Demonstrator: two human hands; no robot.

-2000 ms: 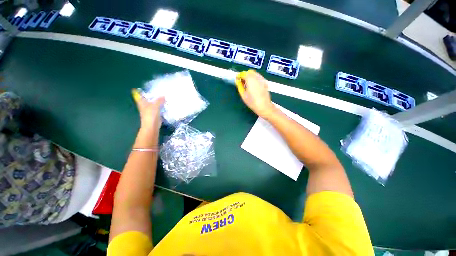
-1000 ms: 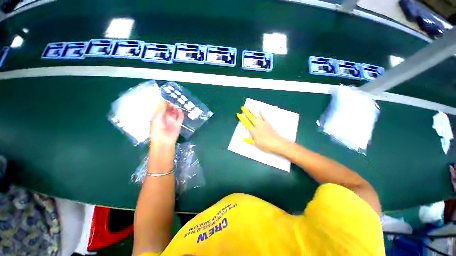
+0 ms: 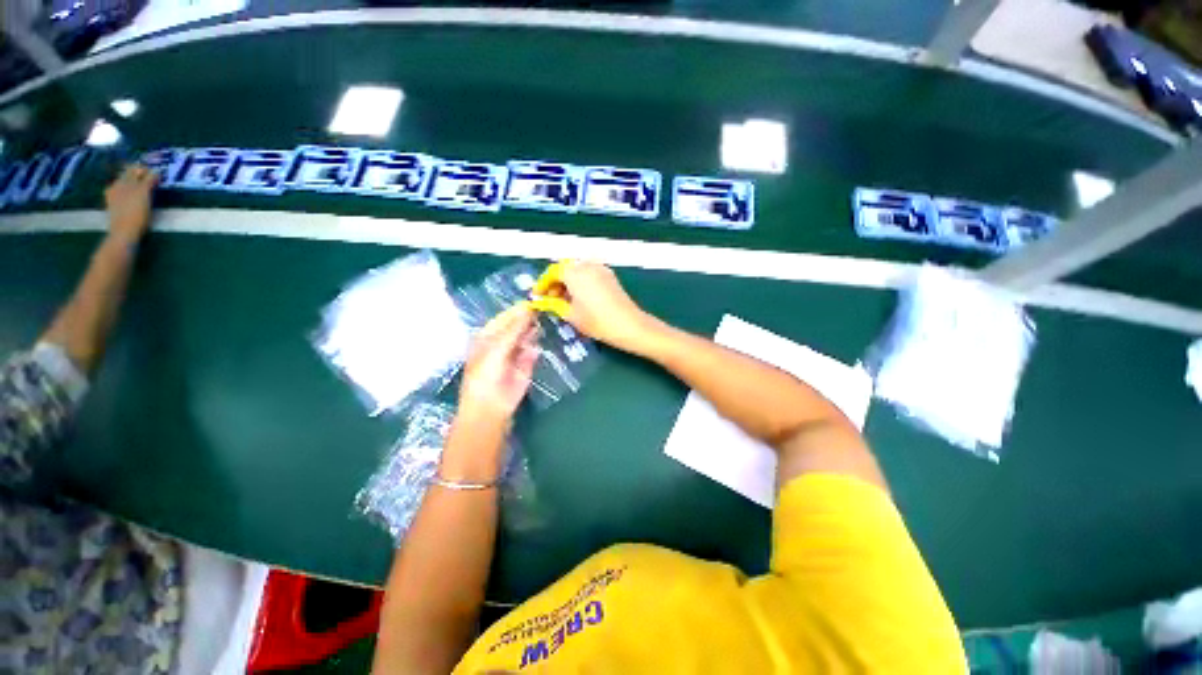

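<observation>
My left hand (image 3: 501,361) holds a clear sheet (image 3: 564,375) with small white pieces on it. My right hand (image 3: 587,301), with yellow finger coverings, meets the left fingertips at the sheet's upper part. Whether the right fingers pinch a piece cannot be told. A whitish stack in a clear bag (image 3: 392,330) lies just left of my left hand. Crumpled clear film (image 3: 411,464) lies beside my left forearm. Flat blue-and-white panels (image 3: 620,193) stand in a row beyond the white line.
A white paper sheet (image 3: 733,447) lies partly under my right forearm. A puffy whitish bag (image 3: 960,356) lies at the right by a metal post (image 3: 1105,211). Another person's hand (image 3: 129,195) reaches to the panels at far left. A red object (image 3: 306,630) is below the bench edge.
My right hand has left the paper and come to the clear sheet. My left hand and the sheet are further right in view. Another person's arm has appeared at left.
</observation>
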